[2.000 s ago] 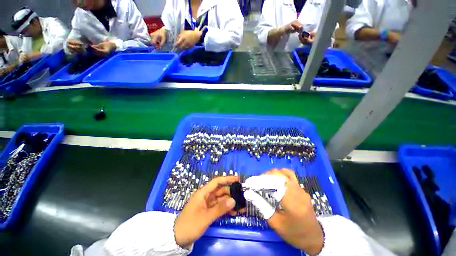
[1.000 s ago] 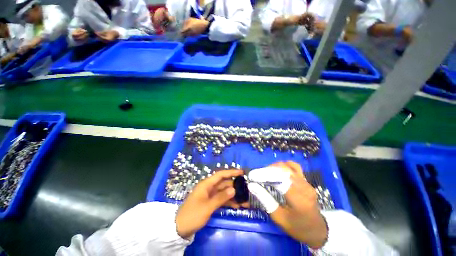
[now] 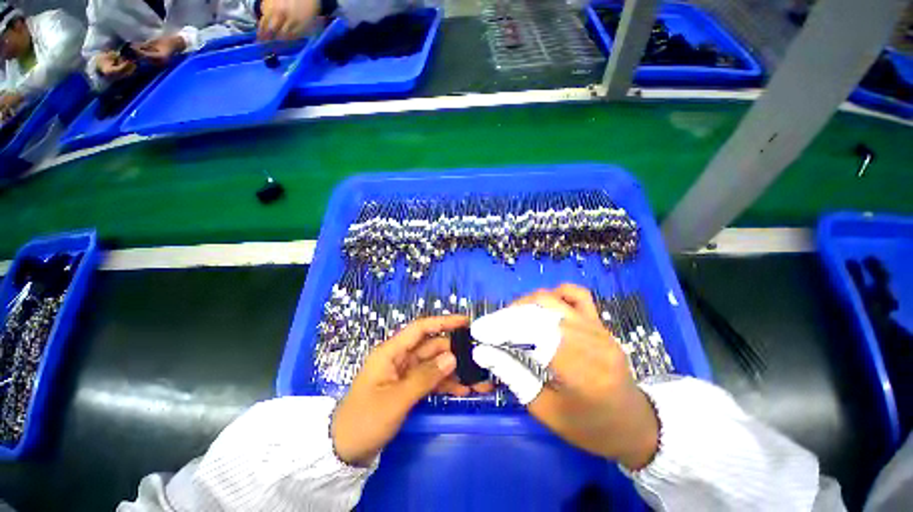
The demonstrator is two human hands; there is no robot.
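My left hand [image 3: 395,385] holds a small black housing [image 3: 466,354] upright between thumb and fingers, over the near part of the upper blue tray [image 3: 300,345]. My right hand [image 3: 581,375], with white coverings on thumb and forefinger, pinches a thin rod [image 3: 516,346] against the housing's right side. Whether the rod's tip is inside the housing cannot be told. Rods [image 3: 491,228] with white and silver bands lie massed in rows in the tray, partly hidden by my hands.
A lower blue tray [image 3: 440,465] is nearest me. Dark slim tools [image 3: 731,335] lie right of the trays. Side trays stand left [image 3: 85,300] and right [image 3: 846,290]. Beyond runs a green belt [image 3: 400,140] with single black pieces, a slanting grey post [image 3: 771,130], and people in white coats.
My view has tilted down, so trays and belt sit higher in the picture. The black pieces on the belt have moved right. My hands still hold the housing and rod together.
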